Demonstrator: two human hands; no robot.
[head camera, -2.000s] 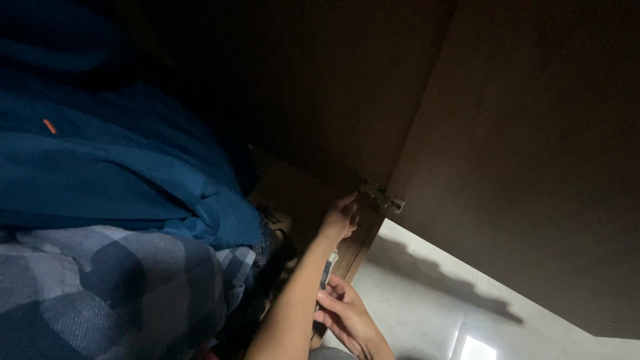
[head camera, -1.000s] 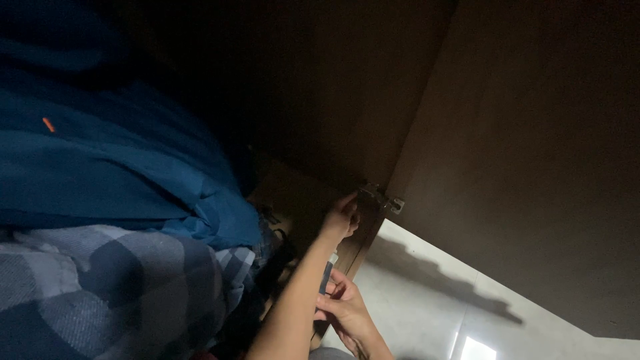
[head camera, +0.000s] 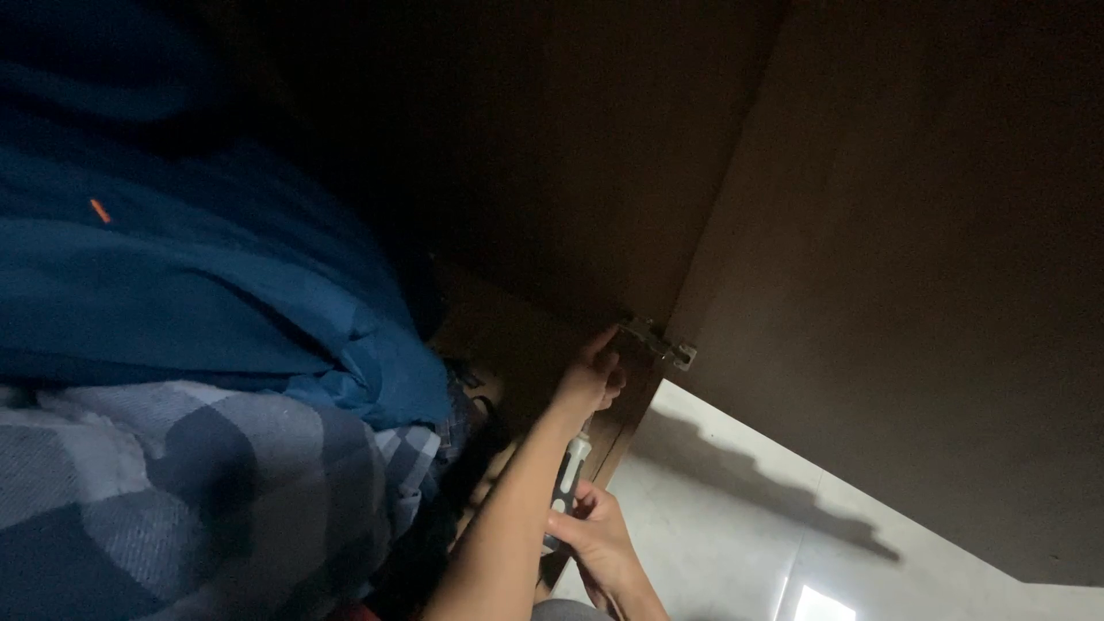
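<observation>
A metal cabinet hinge (head camera: 660, 342) joins the dark side panel to the open door, low in the corner. My left hand (head camera: 593, 379) reaches up to it, the extended index finger at the hinge's left end and the other fingers curled. Below, my right hand (head camera: 591, 526) grips the black and light-grey handle of a screwdriver (head camera: 571, 470). Its shaft points up toward my left hand; the tip is hidden behind that hand, so I cannot tell whether it touches a screw.
The dark cabinet door (head camera: 906, 302) spans the right side. Blue fabric (head camera: 216, 285) and a checked grey-white cloth (head camera: 233, 483) fill the left. A pale, shiny tiled floor (head camera: 724, 509) lies beyond the cabinet's wooden edge (head camera: 617, 440).
My right hand has shifted its grip around the screwdriver handle, and more of the handle shows now. My left hand stays at the hinge.
</observation>
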